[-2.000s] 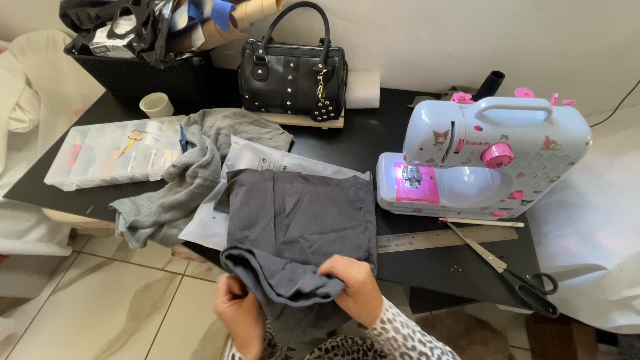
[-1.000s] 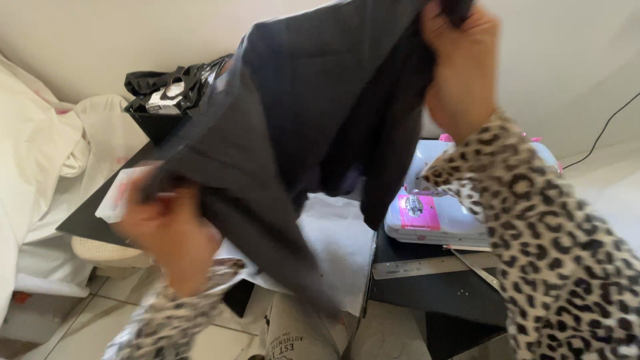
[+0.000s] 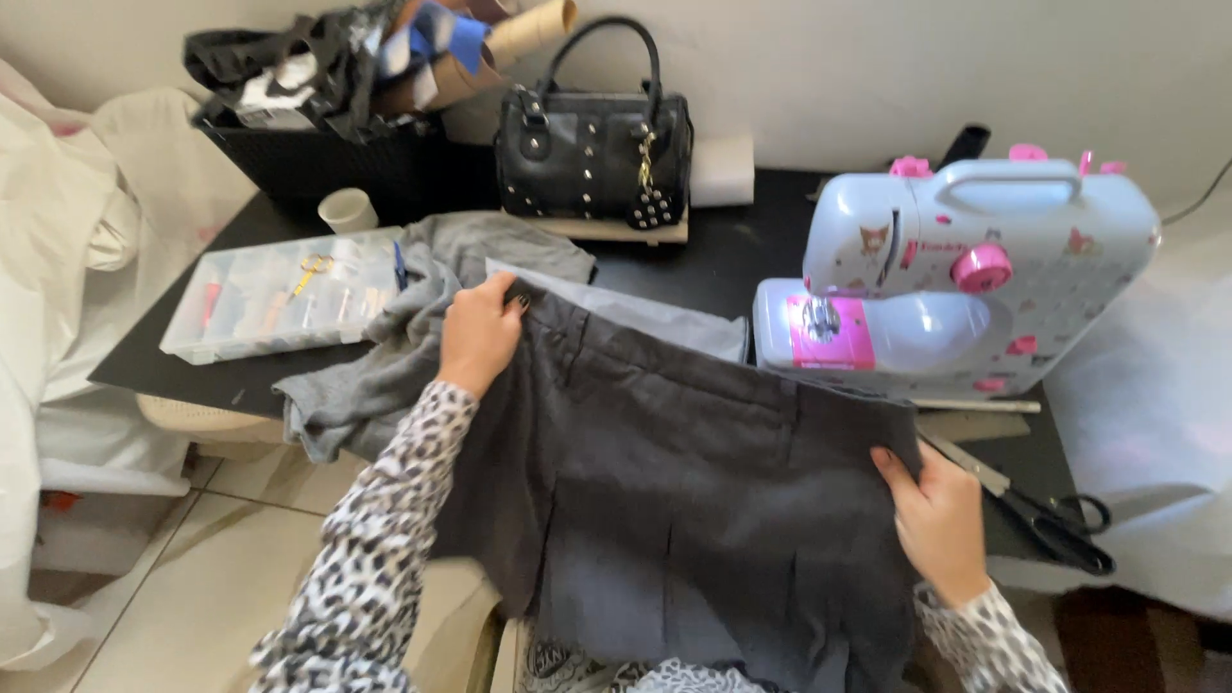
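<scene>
A dark grey pleated garment [image 3: 664,462] with a waistband and belt loops hangs spread between both hands, over the table's front edge. My left hand [image 3: 481,332] grips the waistband at its left end. At the right end, my right hand [image 3: 936,510] pinches the cloth just below the waistband. Behind the garment a pale plastic sheet or bag [image 3: 654,322] shows in part. A light grey cloth [image 3: 385,366] lies left of it, beside my left hand. The white and pink sewing machine [image 3: 962,279], its lamp lit, stands beyond my right hand.
Black-handled scissors [image 3: 1044,520] lie at the right front on a ruler [image 3: 982,424]. A clear compartment box [image 3: 279,289] with small gold scissors [image 3: 313,276], a white cup [image 3: 347,210], a studded black handbag [image 3: 594,159] and a filled black basket [image 3: 318,159] stand at left and back.
The dark garment, folded over on the table at first and then held up high and blurred, is now lower and spread by its waistband. Both hands still hold it.
</scene>
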